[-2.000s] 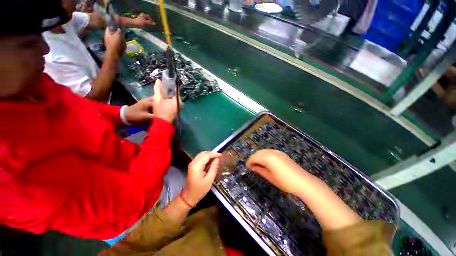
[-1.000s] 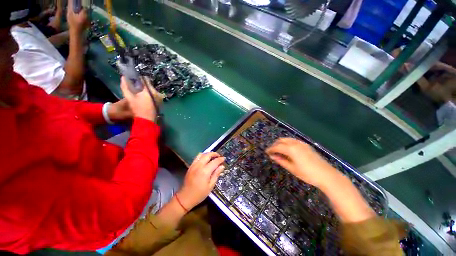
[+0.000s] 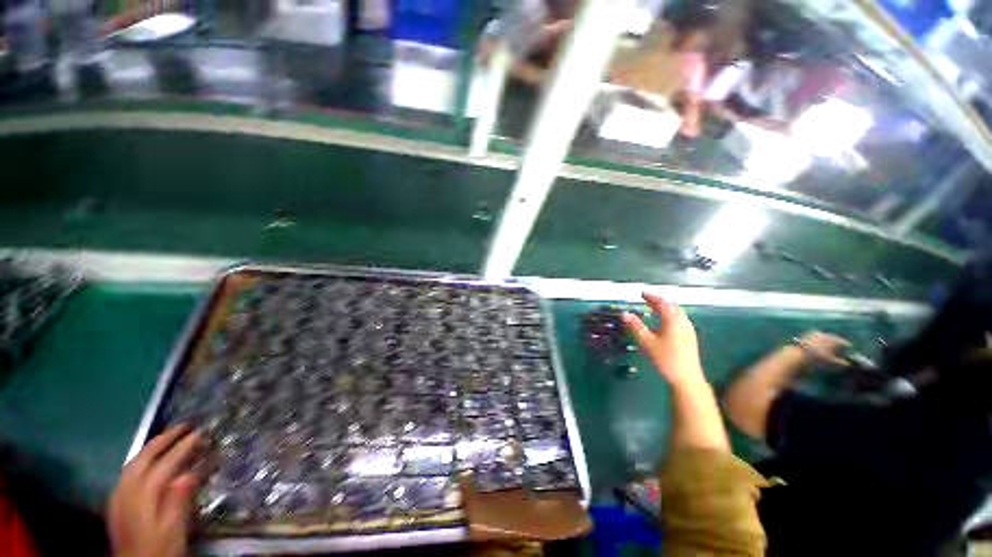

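Note:
A shallow tray with a silver rim (image 3: 579, 446) is filled with close rows of dark, shiny circuit boards (image 3: 359, 370). Bare brown liner (image 3: 528, 514) shows at its near right corner. My left hand (image 3: 158, 495) is at the tray's near left corner, fingers over the edge; whether it holds anything is hidden. My right hand (image 3: 666, 332) is to the right of the tray, thumb and fingers apart, beside a small dark pile of boards (image 3: 607, 332) on the green bench. No board shows in it.
A green conveyor belt (image 3: 370, 207) with a few small loose boards runs behind the tray. A white post (image 3: 544, 147) rises behind it. A person in black (image 3: 870, 457) sits at the right, an arm on the bench. A dark board pile (image 3: 33, 305) lies far left.
The view has swung to the right, so the red-sleeved worker is nearly out of view. My right hand has left the tray for the small pile. My left hand remains at the tray's left side.

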